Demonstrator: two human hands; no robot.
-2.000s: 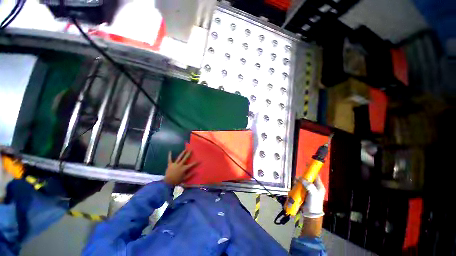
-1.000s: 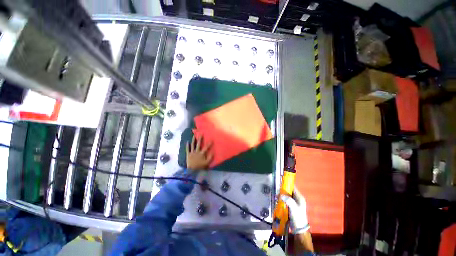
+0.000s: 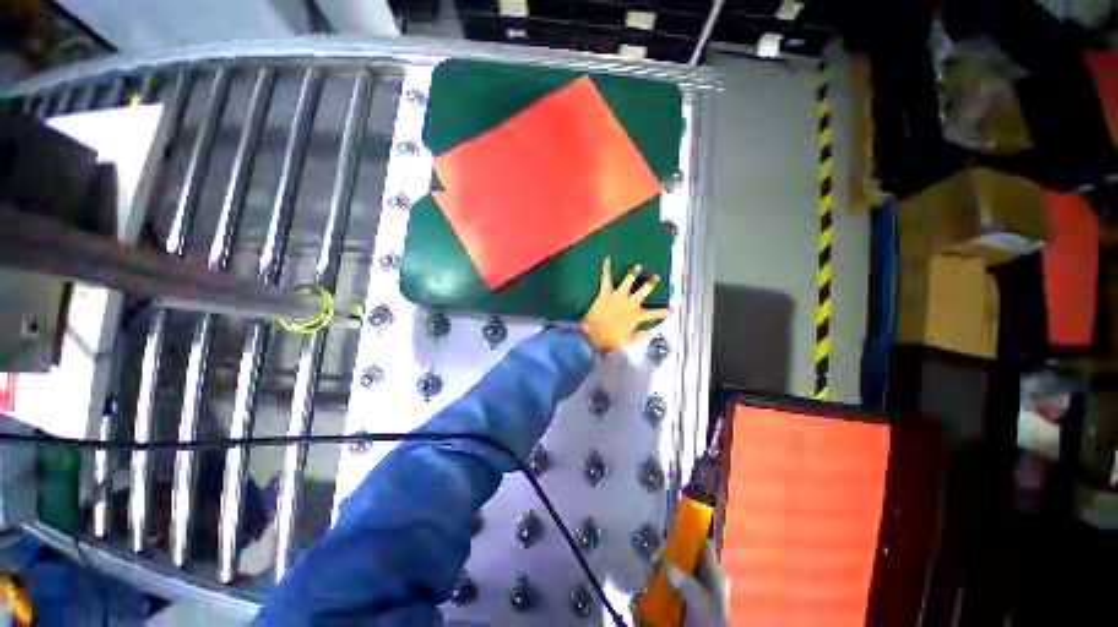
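Observation:
My bare left hand [image 3: 624,309] lies spread with its palm down on the near right part of the green work board [image 3: 460,266]. A red sheet [image 3: 546,181] lies askew on top of the board, beyond my fingers. The board rests on the white ball transfer table [image 3: 405,355]. My gloved right hand [image 3: 700,590], partly cut off by the bottom edge, holds the orange-yellow electric screwdriver [image 3: 678,557] upright, its black nose pointing away from me. The black power cord [image 3: 558,521] runs across my left sleeve.
A roller conveyor [image 3: 233,380] adjoins the table on the left, with a metal post [image 3: 159,276] over it. A dark-framed box with a red pad [image 3: 803,514] stands at the right. Beyond are yellow-black floor tape [image 3: 825,233] and cardboard boxes [image 3: 962,300]. Part of another person's sleeve [image 3: 74,588] shows bottom left.
The green board and red sheet have moved away from me to the table's far end. My left hand has shifted from the red sheet to the board's near right part. My right hand still holds the screwdriver.

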